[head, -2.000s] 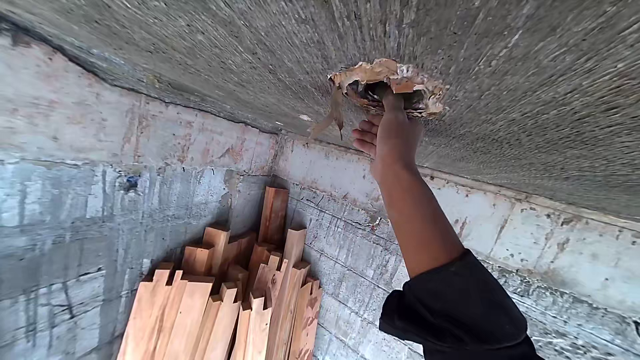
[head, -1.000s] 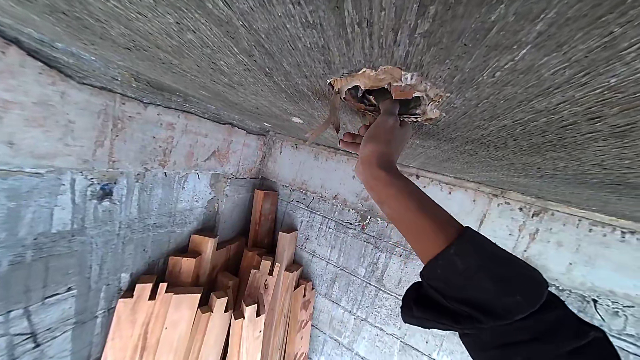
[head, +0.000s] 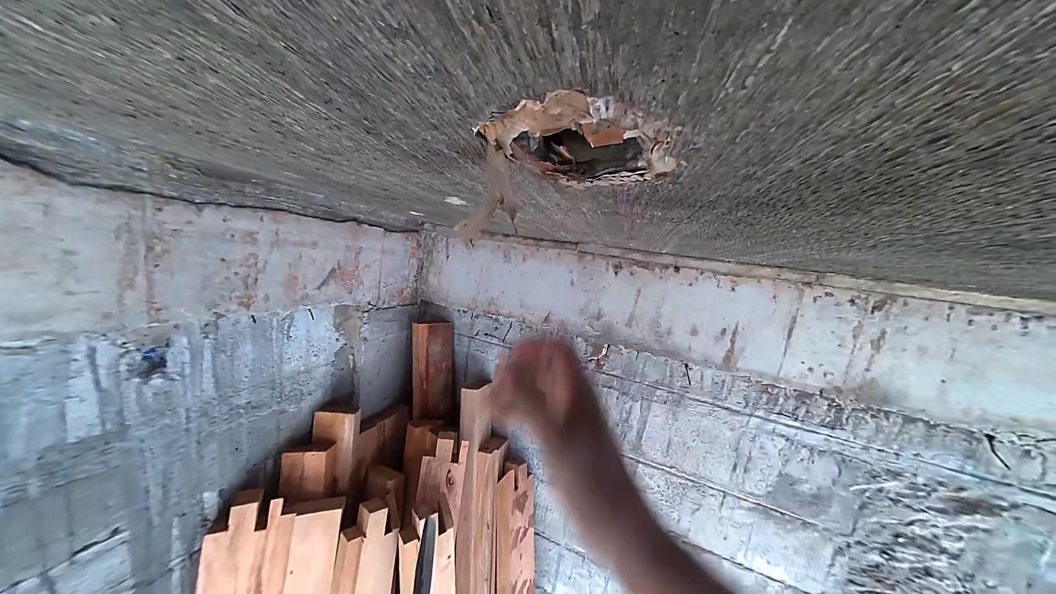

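My right hand [head: 540,384] is lowered below the ceiling, blurred by motion, with its fingers curled; whether it holds anything cannot be made out. Above it, the concrete ceiling [head: 330,99] has a ragged opening [head: 594,153] with a dark hollow inside and torn, brownish paper-like material round its rim. A strip of that material [head: 495,194] hangs from the left side of the rim. Behind and left of the hand stand several wooden boards [head: 313,544] with notched ends. A thin dark pointed object [head: 426,557] rises at the bottom edge. My left hand is out of view.
Two rough concrete walls meet in a corner behind the boards, the left wall [head: 82,412] and the right wall [head: 742,445]. A small blue spot [head: 153,361] marks the left wall. The ceiling runs low over both walls.
My right hand was up at the ceiling opening with its fingers in it; it has come out and moved down in front of the wall. The thin dark pointed object has come into view.
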